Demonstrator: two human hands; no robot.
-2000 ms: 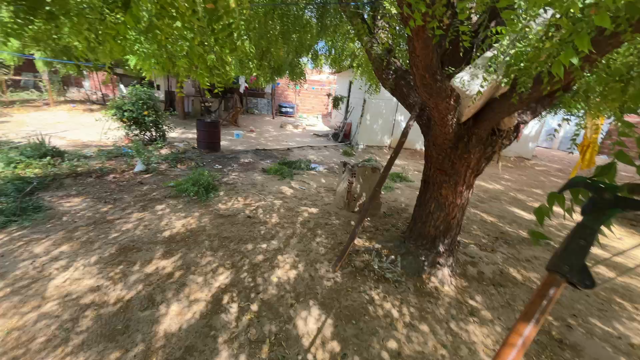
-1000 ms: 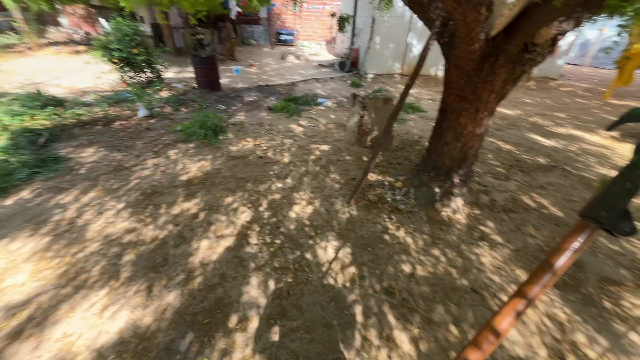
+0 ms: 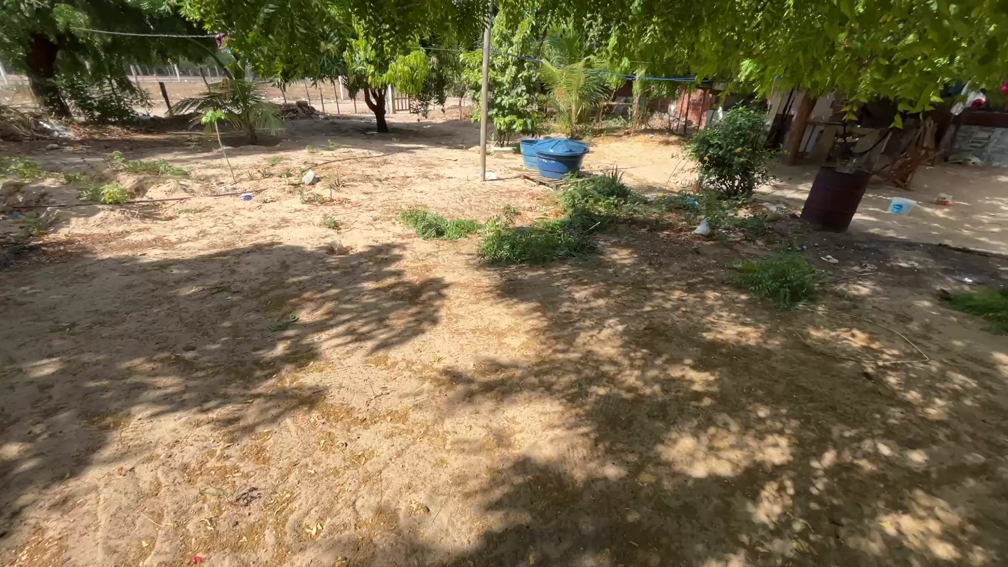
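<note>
Neither my left hand nor my right hand shows in the head view. Cut green branches (image 3: 539, 240) lie in a heap on the sandy ground at the centre, and a smaller leafy bunch (image 3: 781, 279) lies to their right. Behind the heap stand blue plastic tubs (image 3: 561, 160), the nearer one with a blue cover. A dark rusty metal drum (image 3: 836, 198) stands at the right, with a small white and blue bucket (image 3: 902, 205) beside it.
A thin upright pole (image 3: 484, 102) rises left of the tubs. A green bush (image 3: 732, 153) grows left of the drum. A thin hose or line (image 3: 134, 201) crosses the ground at left. Leafy boughs hang overhead at the right.
The view has swung left. The near tree trunk, the leaning pole and the wooden-handled tool at the right edge in the earlier frames are out of view.
</note>
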